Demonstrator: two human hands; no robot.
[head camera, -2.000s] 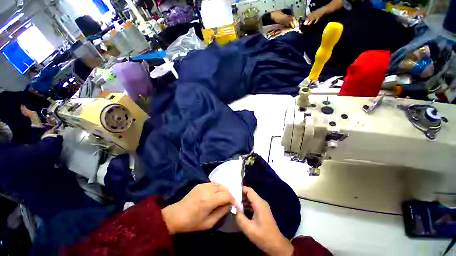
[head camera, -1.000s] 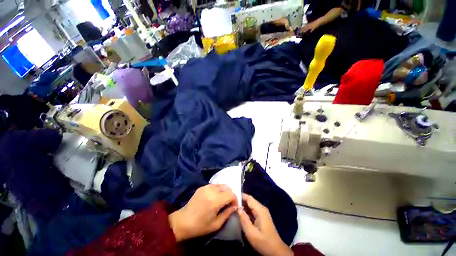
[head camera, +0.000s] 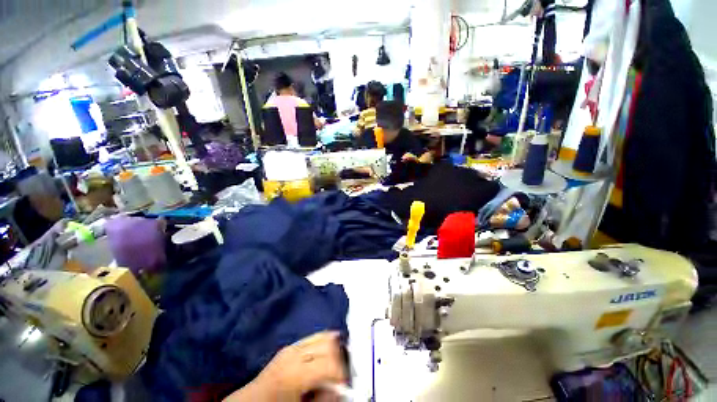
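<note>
Navy cloth (head camera: 244, 302) lies heaped on the white table left of the sewing machine (head camera: 542, 302). My left hand (head camera: 299, 370) is blurred at the bottom edge, over the front of the navy cloth, with its fingers partly cut off. A small white bit of cloth (head camera: 343, 389) shows beside its fingertips; whether the hand grips it cannot be told. My right hand is not in view. The needle area (head camera: 432, 353) is to the right of my left hand, apart from it.
A yellow-handled screwdriver (head camera: 415, 224) stands on the machine head, near a red bundle (head camera: 456, 235). A phone (head camera: 597, 385) and red-looped tool (head camera: 676, 378) lie at lower right. Another machine (head camera: 86, 314) is at left. Thread cones (head camera: 534, 161) stand behind. People (head camera: 401, 141) sit further back.
The view has tilted up, showing more of the room and the machine's right end. My right hand and most of the white panel have left the picture; my left hand is lower in it.
</note>
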